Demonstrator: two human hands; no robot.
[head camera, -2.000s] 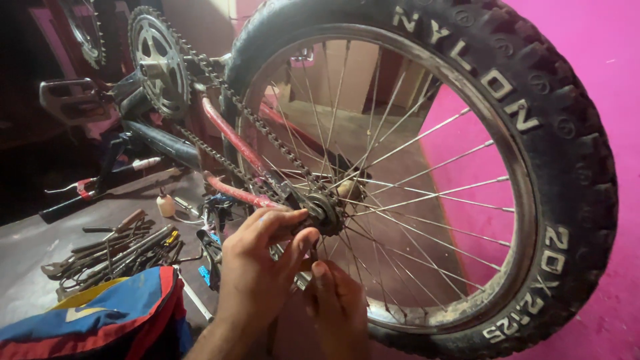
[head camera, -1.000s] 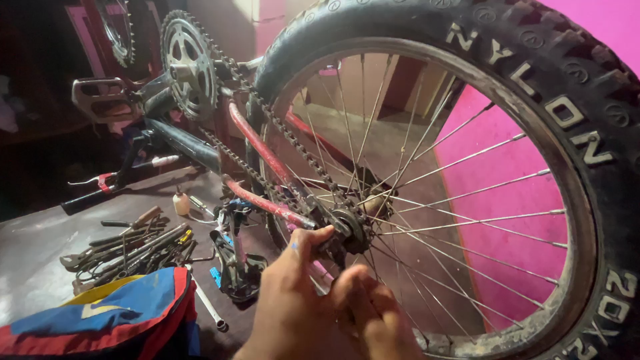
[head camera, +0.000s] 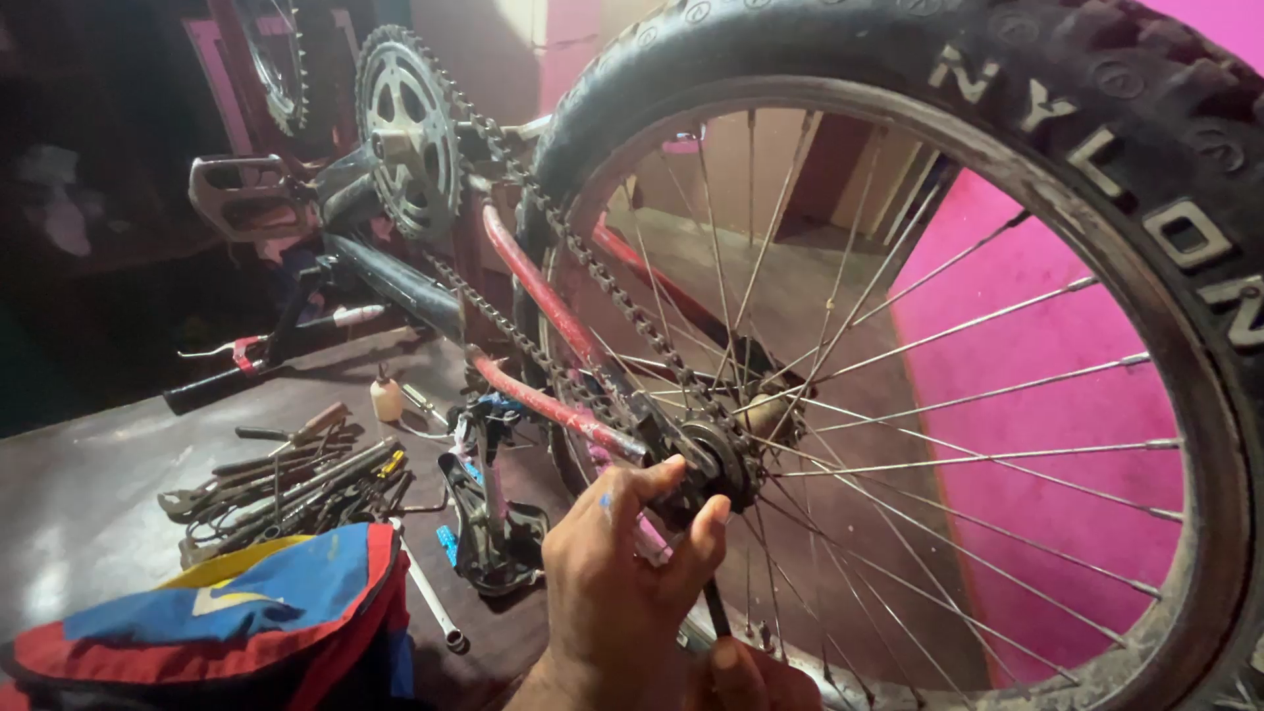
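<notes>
An upside-down bicycle shows its rear wheel, with a knobby tyre (head camera: 1116, 148) and spokes around the hub (head camera: 765, 420). The chain (head camera: 617, 296) runs from the chainring (head camera: 410, 133) to the rear sprocket (head camera: 726, 454). My left hand (head camera: 617, 563) is at the frame's rear end beside the sprocket, its thumb and forefinger at a dark part there; whether it grips that part is hidden. Low in the view, my right hand (head camera: 755, 676) has its fingertips on a thin dark rod (head camera: 718, 607), which rises toward the axle area. The red frame tubes (head camera: 543, 405) meet just above my left hand.
A pile of hand tools (head camera: 286, 484) and a small bottle (head camera: 386, 395) lie on the grey surface at left. Nearer are a red, blue and yellow bag (head camera: 217, 612), a long metal wrench (head camera: 430, 588) and a black pedal-like part (head camera: 494, 543). A handlebar grip (head camera: 207, 390) rests behind.
The view has shifted closer, to the wheel's left side. My right hand has moved lower, away from my left hand, and the dark rod now shows between them.
</notes>
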